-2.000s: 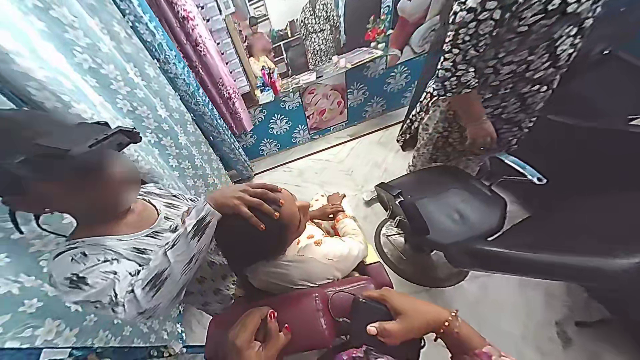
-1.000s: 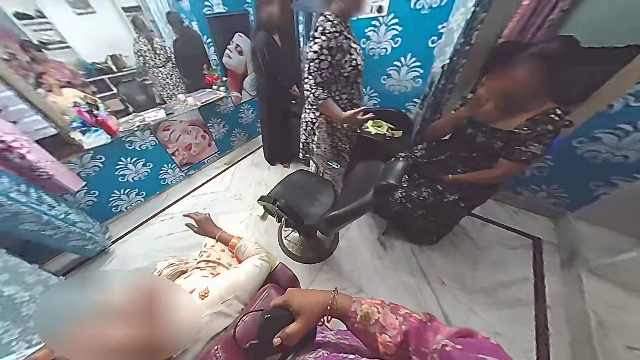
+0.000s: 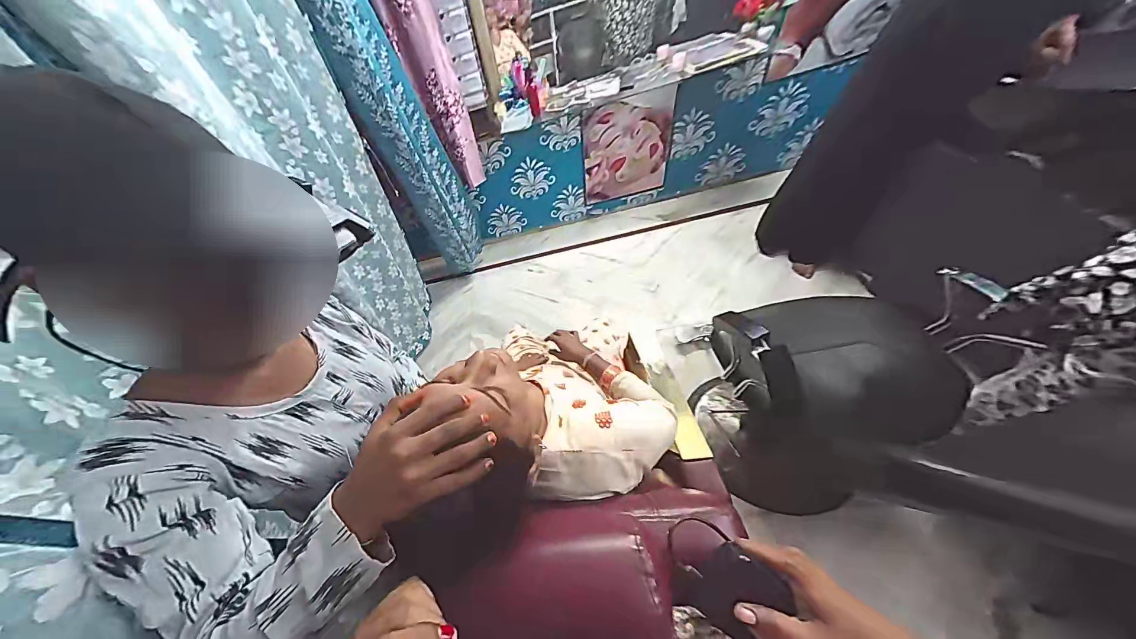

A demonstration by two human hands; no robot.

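My right hand (image 3: pixel 812 593) grips a small black device (image 3: pixel 741 577) with a thin cord, at the bottom right over a maroon padded couch (image 3: pixel 595 559). Only part of my left hand (image 3: pixel 404 611) shows at the bottom edge, with a red nail; what it holds is hidden. Just above it, a person lies with their dark-haired head (image 3: pixel 475 506) at the couch's near end, wearing a cream top (image 3: pixel 595 417). A co-worker's hand (image 3: pixel 417 461) rests on that head, fingers spread over the hair and forehead.
The co-worker in a patterned top (image 3: pixel 222 497) is close on my left, before a floral curtain (image 3: pixel 257 89). A black salon chair (image 3: pixel 843 373) stands at the right beside people in dark and patterned clothes. A cluttered counter (image 3: pixel 621 84) lies ahead.
The view has swung far left since one second ago, bringing the co-worker and my left hand back into view. My right hand keeps hold of the black device.
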